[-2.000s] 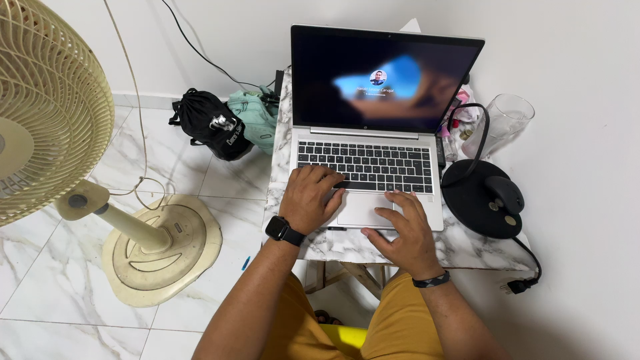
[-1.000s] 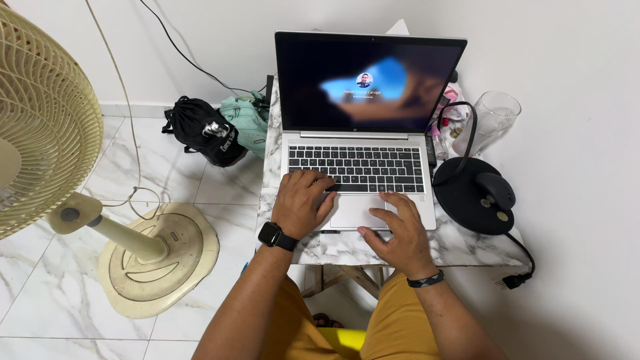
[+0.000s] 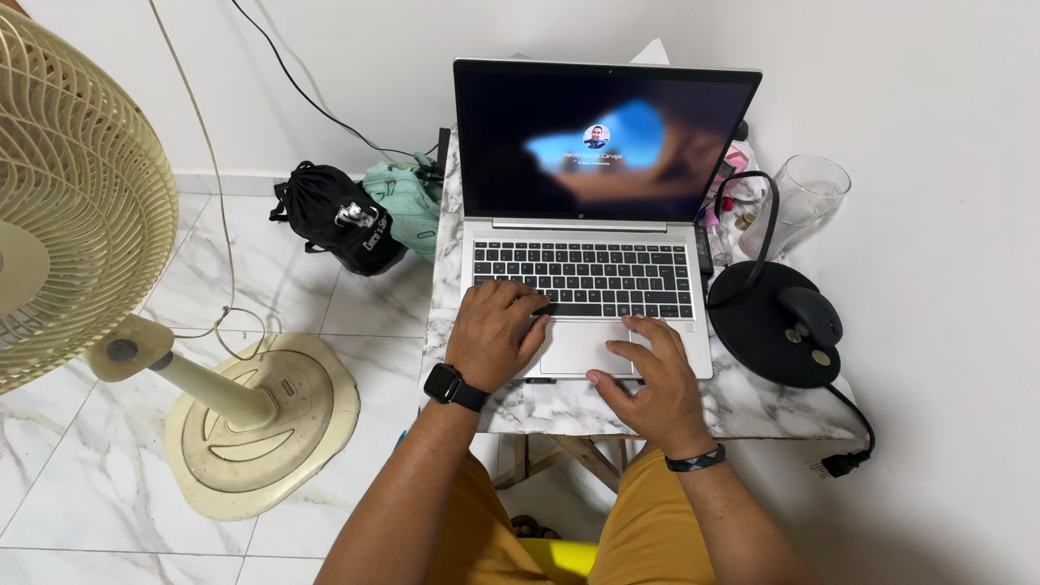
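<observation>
A silver laptop (image 3: 585,236) stands unfolded on a small table with a marble-patterned top (image 3: 520,414). Its lit screen (image 3: 601,146) bears a round picture and some writing over a blurred background. My left hand (image 3: 497,333) rests on the left palm rest, fingers over the lower left keys, and wears a black smartwatch (image 3: 453,385) at the wrist. My right hand (image 3: 654,382) lies at the touchpad (image 3: 577,349), fingers spread, one fingertip near the bottom key row. A patterned dark wristband (image 3: 695,460) circles that wrist. Neither hand holds anything.
Right of the laptop are a round black base (image 3: 764,349) with a black mouse (image 3: 812,315) and coins, a drinking glass (image 3: 796,203) and a black plug (image 3: 841,465). A beige pedestal fan (image 3: 252,406), a black drawstring bag (image 3: 325,211) and a mint-green bag (image 3: 402,195) stand at left.
</observation>
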